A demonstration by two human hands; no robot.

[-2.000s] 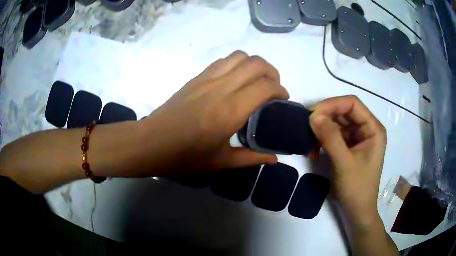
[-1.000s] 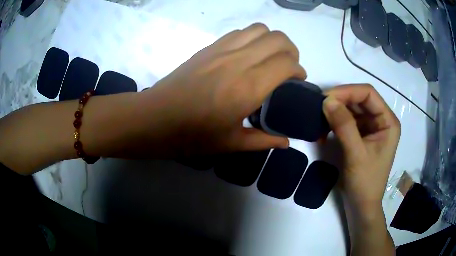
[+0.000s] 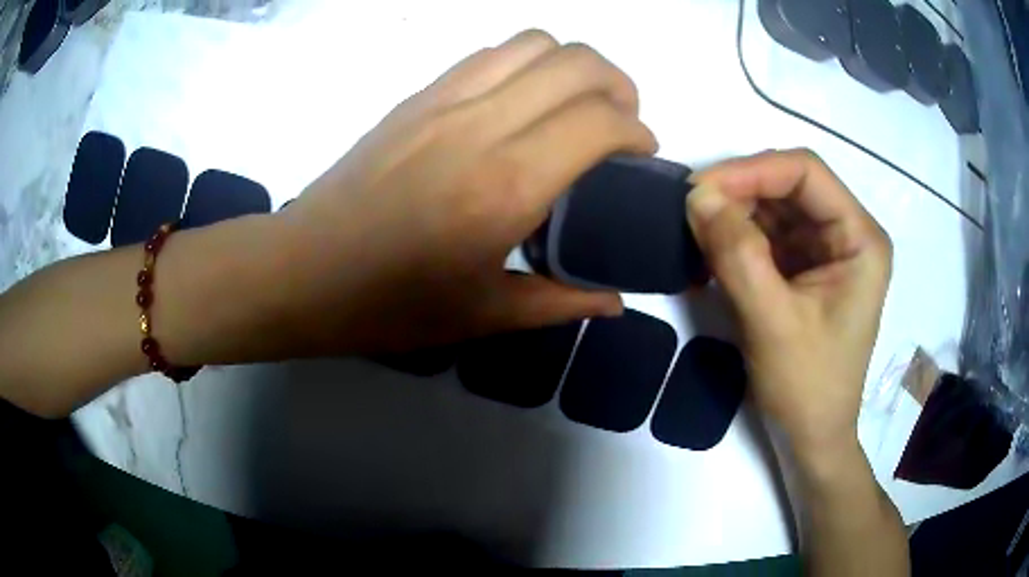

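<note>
My left hand is closed around a small grey housing, seen as a grey rim at its left and lower edge. A black pad covers the face of the housing. My right hand pinches the pad's right edge between thumb and forefinger. Whether the pad is fully down on the face cannot be told. Loose black pads lie in a row on the white sheet below my hands, and my left forearm hides part of the row.
Grey housings stand in a row at the upper right. Finished-looking dark pieces are at the upper left edge. A dark maroon cloth and a tan piece lie at the right, beside crinkled clear film.
The view has shifted, so fewer of the far housings show. The pad now covers more of the housing's face, with a thinner rim at its left. Both hands keep their hold.
</note>
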